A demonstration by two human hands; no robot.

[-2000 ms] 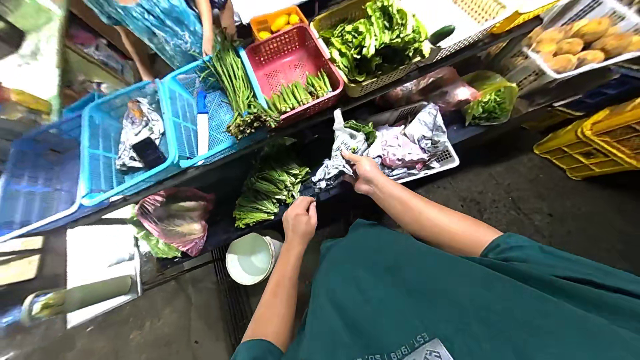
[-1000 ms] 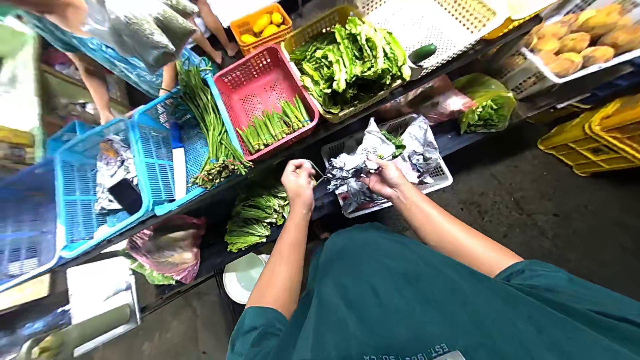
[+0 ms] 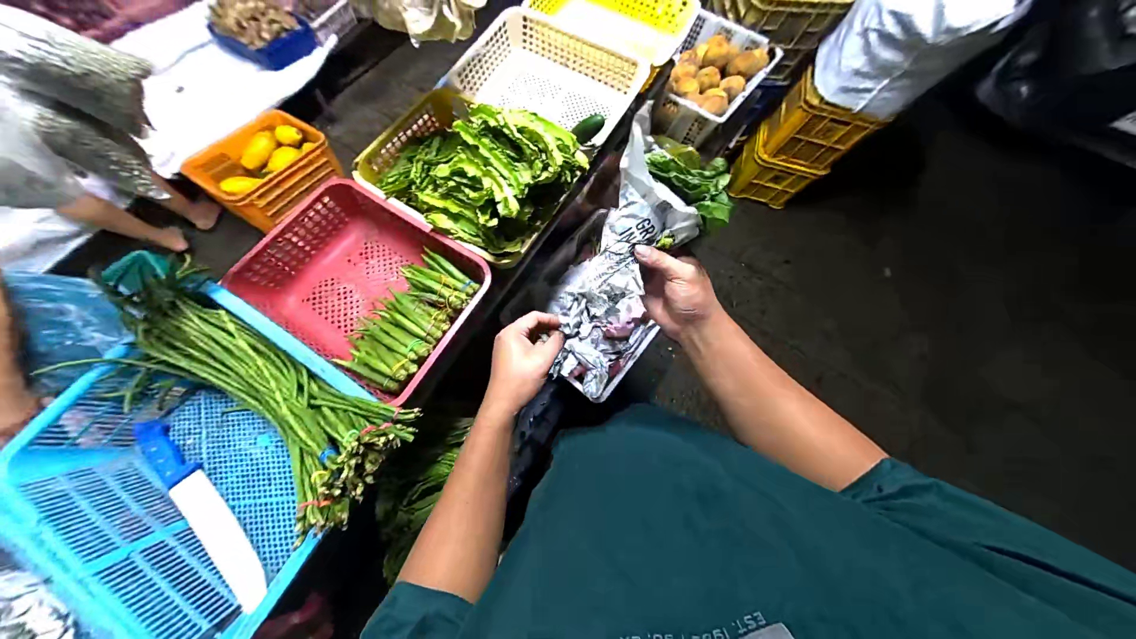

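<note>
My right hand (image 3: 679, 291) is closed on a bundle of leafy greens (image 3: 692, 182) wrapped in printed newspaper (image 3: 646, 213), with the leaves sticking out at the far end. To its left, my left hand (image 3: 525, 359) has thumb and fingertips pinched together at the edge of crumpled newspaper (image 3: 590, 311); whether anything thin is between them, I cannot tell. Under both hands lies a white plastic basket (image 3: 628, 362) holding the crumpled paper and something purplish. Long green vegetables (image 3: 426, 497) lie in shadow beside my left forearm.
A red basket (image 3: 302, 257) holds bundled green stalks. Long beans (image 3: 257, 364) lie across a blue basket (image 3: 115, 541) with a blue-handled knife (image 3: 217, 528). Winged beans (image 3: 497, 169) fill another basket. An orange crate (image 3: 266, 200) stands beyond; a person (image 3: 80, 133) is at upper left.
The wrapped greens in my right hand have risen from the basket and point away from me. My left hand has come down to the crumpled paper. The view has turned and shifted.
</note>
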